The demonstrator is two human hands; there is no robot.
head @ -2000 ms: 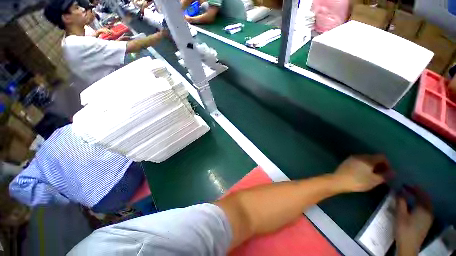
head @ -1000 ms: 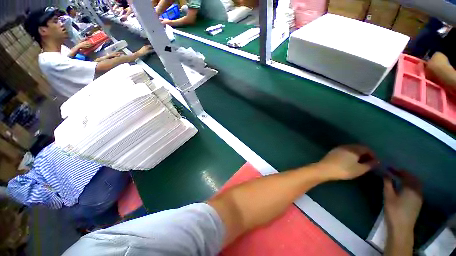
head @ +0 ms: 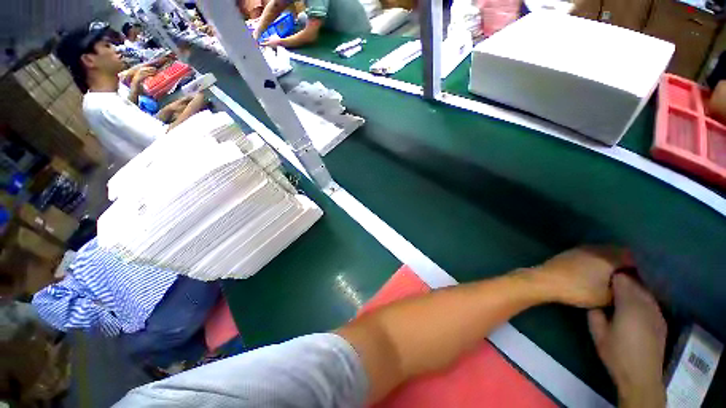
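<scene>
My left hand (head: 585, 275) is stretched out over the green conveyor belt (head: 470, 191) at the right, fingers curled. My right hand (head: 633, 331) is beside it, its fingertips meeting those of the left. The fingertips are blurred and dark there, so what they hold cannot be told. A small white carton (head: 695, 368) with a printed label and barcode lies at the lower right edge, next to my right hand and not in it. The red foam mat (head: 470, 378) lies under my left forearm, beside the pale belt rail (head: 386, 233).
A thick stack of flat white cartons (head: 207, 207) stands at the left beside a grey upright post (head: 271, 96). A large white block (head: 565, 76) and a red compartment tray (head: 685, 131) are on the far side. Other people work at the far left and top.
My hands have come closer together. The carton seen under my right hand earlier no longer shows there; one with a barcode shows at the lower right. The worker at left has drawn an arm back.
</scene>
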